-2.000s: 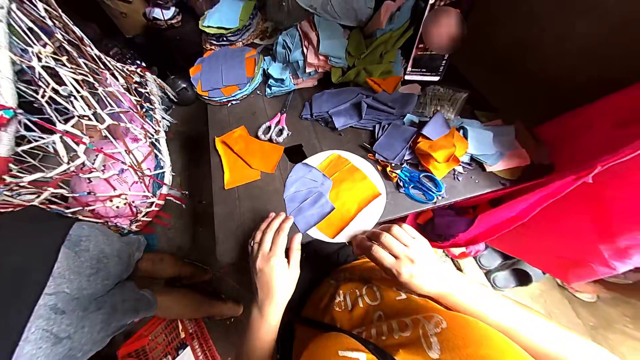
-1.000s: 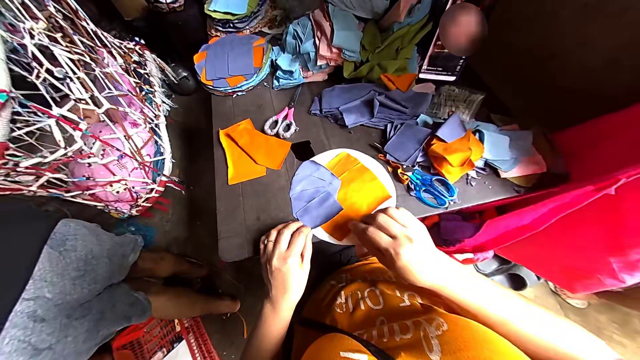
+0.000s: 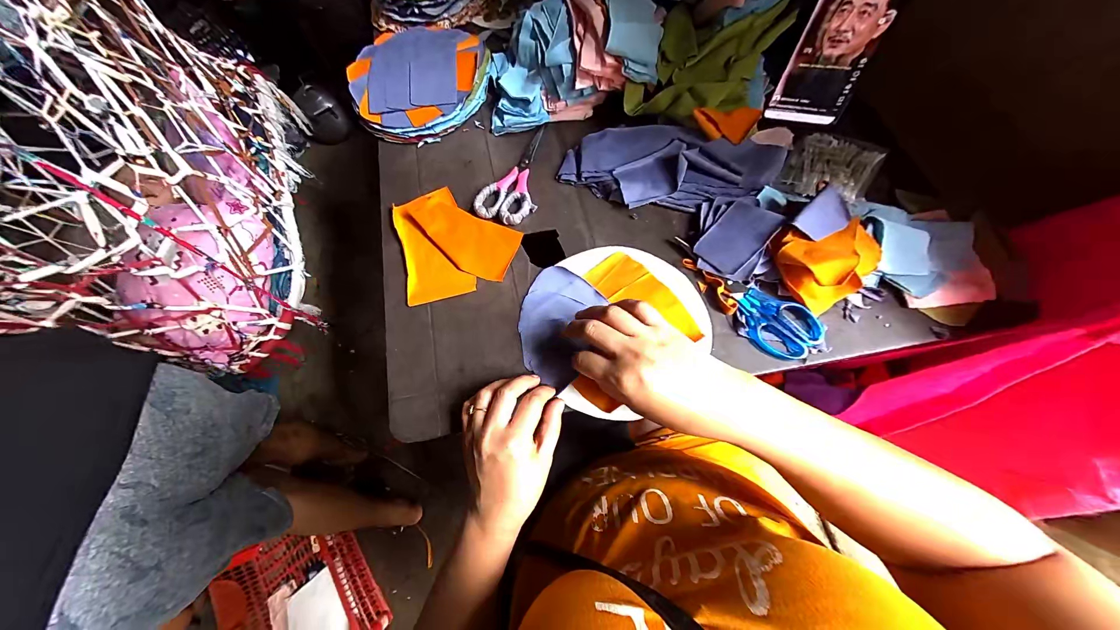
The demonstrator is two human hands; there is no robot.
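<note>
A round white base [image 3: 697, 296] lies at the table's near edge, with blue-grey fabric pieces [image 3: 551, 315] on its left and orange fabric pieces [image 3: 643, 284] on its right. Bent fingers of my right hand [image 3: 626, 354] rest on the middle of it, over the blue-grey and orange pieces; whether they pinch cloth is hidden. My left hand [image 3: 510, 424] touches the lower left rim of the blue-grey cloth, its fingers curled at the edge. Two orange fabric pieces [image 3: 464, 236] overlap to the left. Pink-handled scissors [image 3: 505, 197] lie beyond them.
Blue-handled scissors [image 3: 779, 324] lie right of the base, near an orange bundle [image 3: 827, 262] and blue-grey cloths [image 3: 674, 166]. A stack of round patchwork pieces [image 3: 413, 79] stands at the back left. A phone [image 3: 809, 87] stands at the back. Another person's leg [image 3: 341, 507] is at the left.
My right hand has moved left and inward from the base's lower right rim onto its middle. My left hand stays by the lower left rim.
</note>
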